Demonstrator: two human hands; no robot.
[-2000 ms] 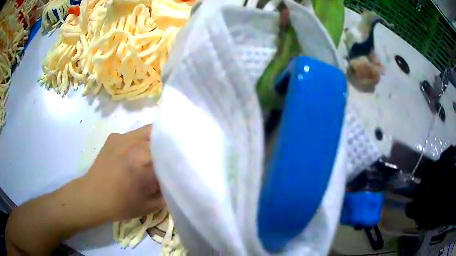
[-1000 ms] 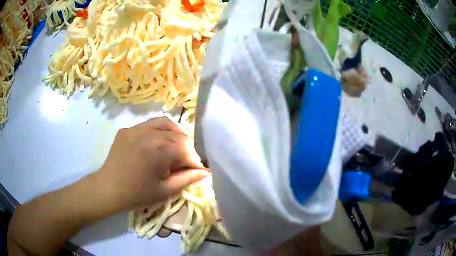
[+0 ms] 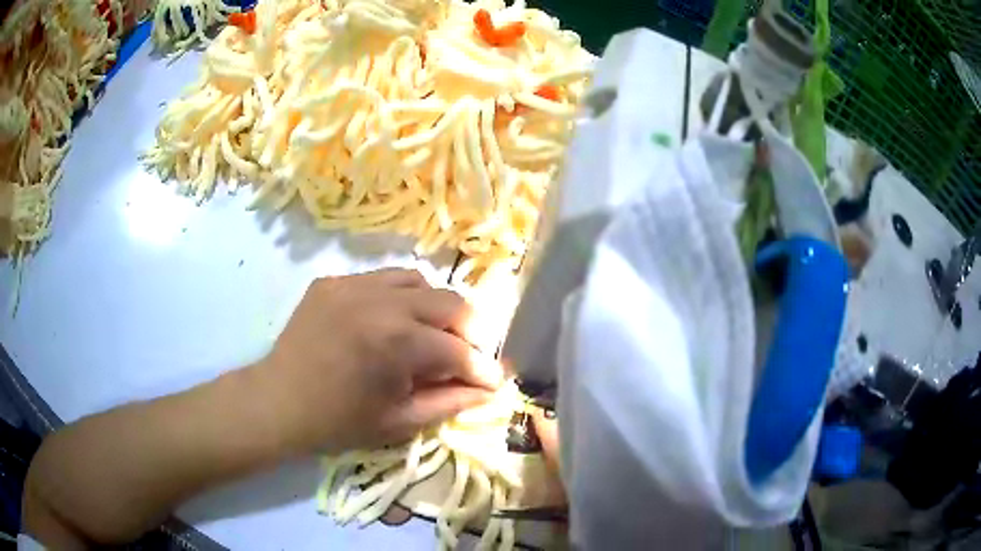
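Observation:
A cream yarn bunch [image 3: 457,474] lies on the machine bed at the needle area, its strands spread toward the front. My left hand [image 3: 371,361] pinches its upper end between thumb and fingers, beside the presser foot [image 3: 523,431]. My right hand [image 3: 546,436] shows only as a fingertip right of the presser foot. The rest of it is hidden behind the white pouch [image 3: 656,355], so its grip cannot be told. The white sewing machine head [image 3: 640,118] stands over the needle area.
A large pile of cream yarn bunches [image 3: 377,118] with orange-red spots lies beyond my left hand. More yarn [image 3: 38,118] is at the far left. The pouch holds a blue object [image 3: 798,355] and hangs close in front of the machine. A green mesh basket [image 3: 914,129] is at the upper right.
The view has shifted, so the pouch sits farther right and the machine head and presser foot show. My left hand still holds the bunch. A right fingertip has come into view.

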